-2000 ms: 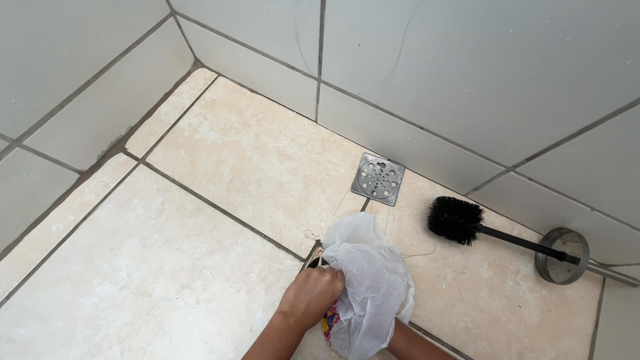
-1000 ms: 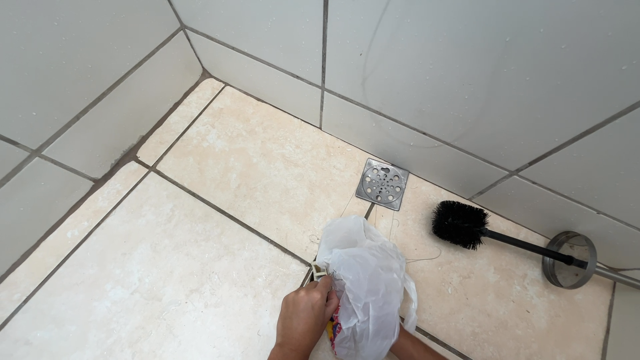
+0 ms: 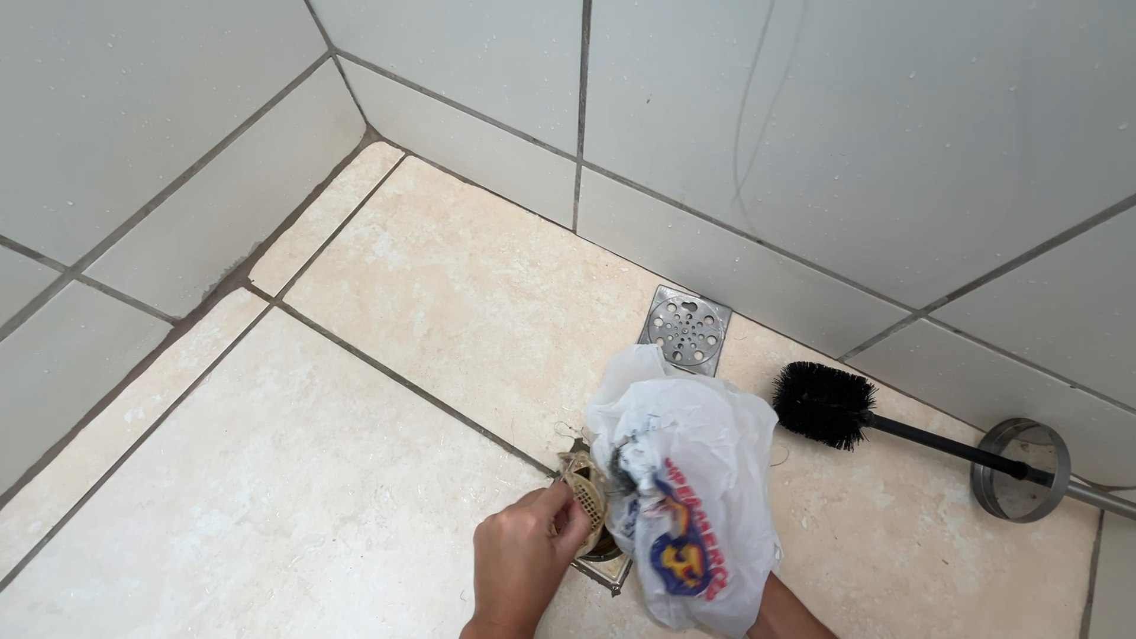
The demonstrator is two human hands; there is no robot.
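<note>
My left hand (image 3: pixel 532 550) pinches a beige plastic drain strainer (image 3: pixel 587 500), which stands tilted over the square floor drain opening (image 3: pixel 602 564). A white plastic bag (image 3: pixel 710 461) with printed colours covers my right hand (image 3: pixel 679 506); only the forearm shows below it, and the fingers are hidden. Dark hair or grime shows on the bag's left side, close to the strainer. Beyond the bag, the square metal drain grate (image 3: pixel 686 329) lies on the tiled floor near the wall.
At the right, a black-bristled toilet brush (image 3: pixel 825 405) lies on the floor, its handle passing through a round metal ring or lid (image 3: pixel 1021 470). Grey-white wall tiles (image 3: pixel 852 160) with water drops rise behind. Loose hairs lie on the beige floor tiles (image 3: pixel 417 293).
The strainer now shows raised in my left hand. The bag has turned, so its printed side faces up and dark matter shows on it. The grate and brush lie as before.
</note>
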